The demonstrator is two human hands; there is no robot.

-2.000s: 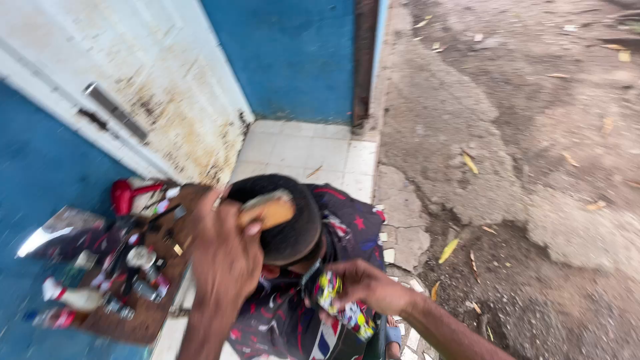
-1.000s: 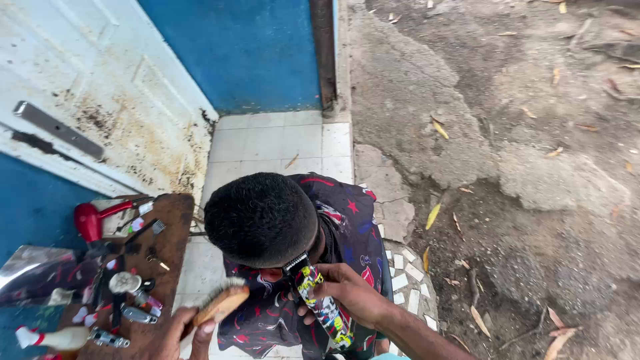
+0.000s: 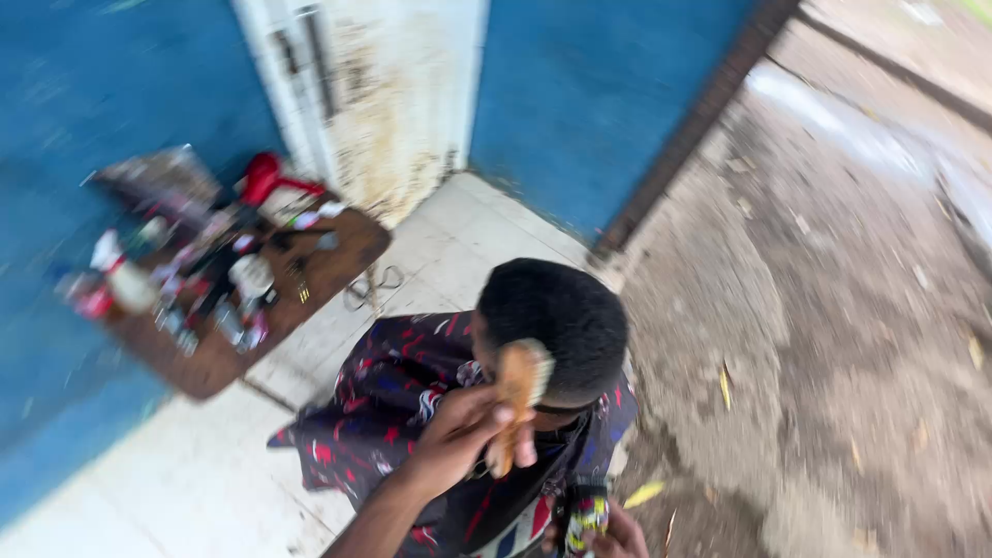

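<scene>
My left hand point(image 3: 469, 434) grips a wooden-backed bristle brush point(image 3: 521, 387), its bristles against or close to the side of a seated person's head point(image 3: 554, 325) with short dark hair. Low in the view, my right hand point(image 3: 620, 535) holds a hair clipper point(image 3: 587, 515) with a brightly patterned body, its black head pointing up, in front of the cape and below the person's head. A dark barber cape point(image 3: 387, 395) with red, white and blue figures covers the person's shoulders and body. Motion blur hides whether the bristles touch the hair.
At the left a brown wooden table point(image 3: 318, 298) bears a red hair dryer point(image 3: 263, 178), a white spray bottle point(image 3: 128, 275) and several grooming tools. Behind are a stained white door point(image 3: 395, 101) and blue walls point(image 3: 589, 101). Pale tiles point(image 3: 457, 225) meet rough ground point(image 3: 721, 310) at the right.
The brush in my left hand, beside the cape's left side one second ago, is now at the person's head. The clipper has left the nape and is lower. The view has swung strongly.
</scene>
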